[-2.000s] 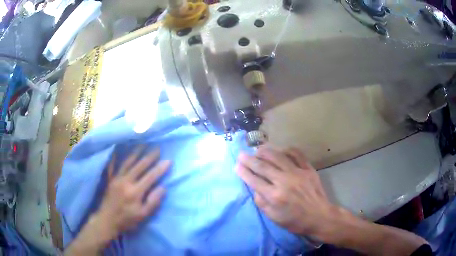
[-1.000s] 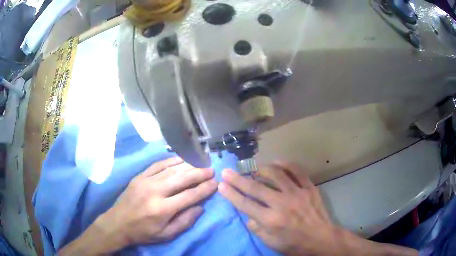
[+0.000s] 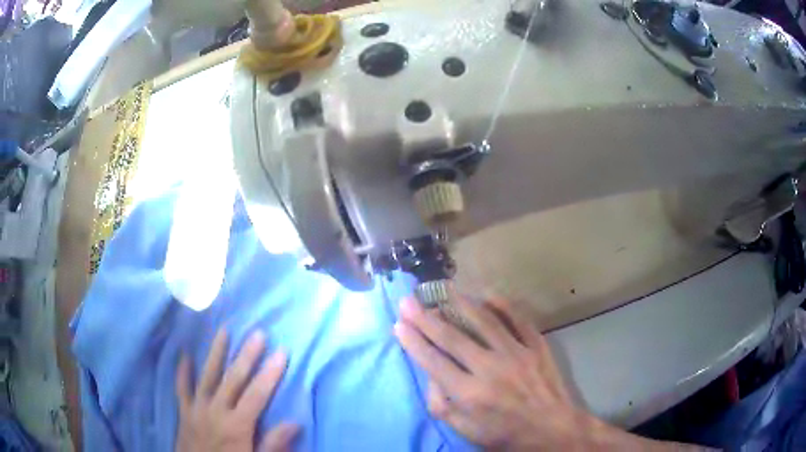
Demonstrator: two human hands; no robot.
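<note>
A light blue garment point(image 3: 331, 353) lies spread under and in front of the beige sewing machine head point(image 3: 548, 177). My left hand point(image 3: 231, 397) lies on the cloth at the lower left, fingers spread, cut off by the bottom edge. My right hand point(image 3: 495, 380) rests on the garment's right side, its fingertips beside the lower ridged knob point(image 3: 433, 293). The needle and presser foot are hidden behind the head's front cover point(image 3: 327, 207). Whether my right fingers pinch the cloth is not clear.
The glowing lamp point(image 3: 201, 243) hangs over the cloth at the left. Printed yellow tape point(image 3: 119, 177) runs along the table's left side. Yellow bands point(image 3: 296, 48) circle the post on the head. A white thread point(image 3: 514, 75) runs down to the upper tension knob point(image 3: 438, 201).
My left hand has left the needle area and moved down and left, its fingers spreading on the cloth. My right hand stays near the lower knob. The camera view has shifted slightly.
</note>
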